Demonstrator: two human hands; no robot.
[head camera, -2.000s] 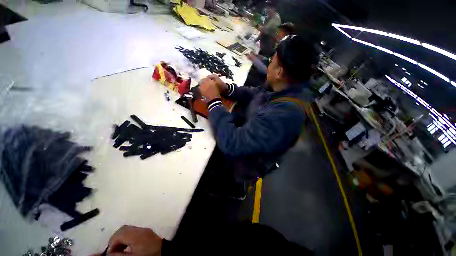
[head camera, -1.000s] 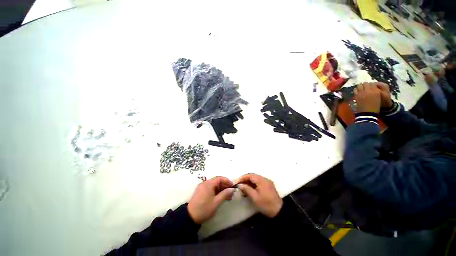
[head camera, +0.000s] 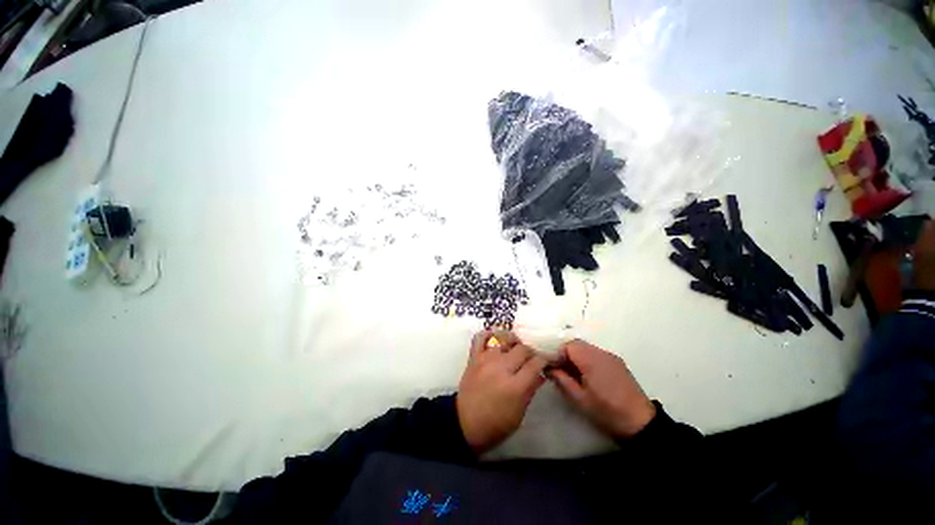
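Observation:
My left hand (head camera: 496, 398) is at the near edge of a heap of small dark shiny rings (head camera: 474, 292), its upper fingers touching the lowest rings. My right hand (head camera: 603, 388) is close beside it, with thumb and fingertips pinched on a small dark piece (head camera: 552, 368), mostly hidden. Whether the left fingers also grip it cannot be told. A clear bag of black strips (head camera: 559, 164) lies beyond the rings, strips spilling from its near end. A loose pile of black tabs (head camera: 733, 265) lies to the right.
Paler silvery parts (head camera: 359, 228) are scattered left of the rings. A white power strip (head camera: 79, 246) with a black adapter (head camera: 109, 221) is at far left. A red and yellow packet (head camera: 864, 164) and another person's sleeve (head camera: 902, 359) are at the right. Black cloth (head camera: 39, 133) lies at upper left.
The view has swung left, bringing the power strip in and moving the neighbour to the right edge. My left fingers have moved from the pinch between both hands to the ring heap's edge.

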